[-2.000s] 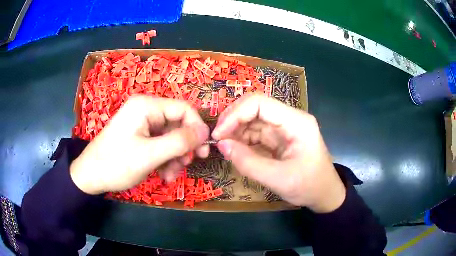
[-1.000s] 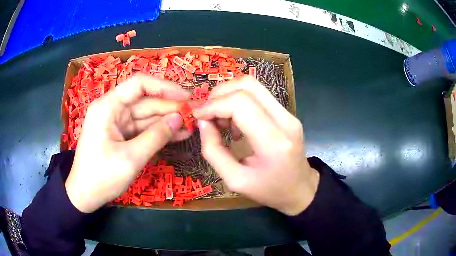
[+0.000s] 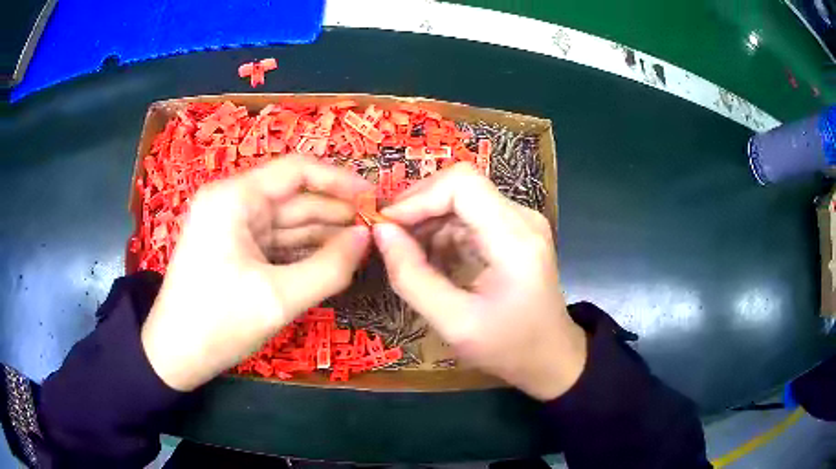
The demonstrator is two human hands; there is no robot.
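Note:
My left hand [image 3: 247,266] and my right hand [image 3: 490,275] meet above the cardboard tray [image 3: 458,377]. Their fingertips pinch a small red plastic clip [image 3: 371,216] between them, mostly hidden by the fingers and blurred. Whether a metal screw is in it cannot be told. Red clips [image 3: 220,128] are heaped in the left and upper part of the tray, with more at its lower middle. Thin metal screws [image 3: 518,165] lie loose at the upper right and in the lower middle of the tray.
A stray red clip [image 3: 258,70] lies behind the tray on the dark surface [image 3: 660,247]. A blue sheet [image 3: 174,32] is at the upper left. A white strip [image 3: 550,38] borders a green surface [image 3: 678,27]. A blue-grey cylinder [image 3: 790,154] is at the right edge.
Two seconds ago the fingertips held a thin metal piece; a red clip has been between them since one second ago. The hands remain together, and the clip has turned. The view shifted slightly.

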